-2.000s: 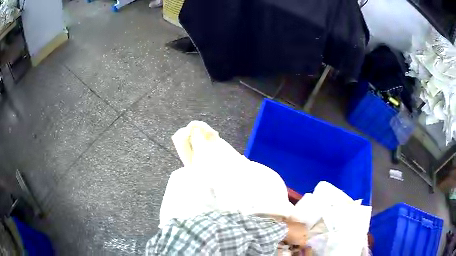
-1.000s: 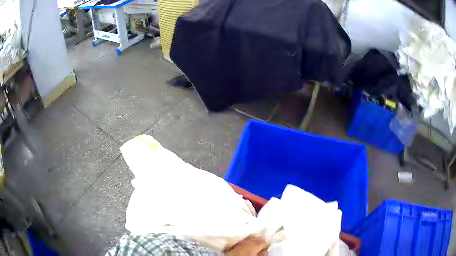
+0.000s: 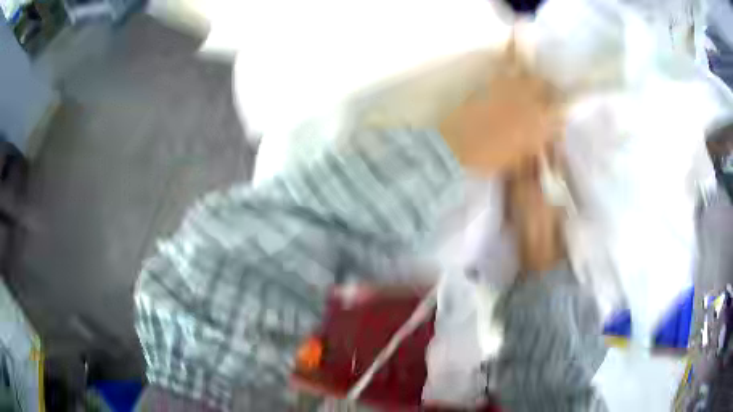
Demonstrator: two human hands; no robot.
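Observation:
Large white cloth pieces (image 3: 321,72) fill the upper middle, and more white cloth (image 3: 643,193) hangs at the right. The view is strongly blurred. My left hand (image 3: 502,121) reaches in from the left in a checked sleeve and is closed on the white cloth. My right hand (image 3: 537,229) comes up from below, just under the left, with its fingers at the cloth between the two bundles; single fingers are not clear.
A dark red surface (image 3: 378,338) with a pale cord across it and a small orange spot lies below my arms. Grey floor (image 3: 145,177) shows at the left. Blue crate parts (image 3: 675,318) show at the lower right, and a pale board with a yellow edge stands at the lower left.
The view has swung, and the blue crates and dark cover have mostly left it. The white cloth and my hands now sit higher in the picture, and both sleeves show.

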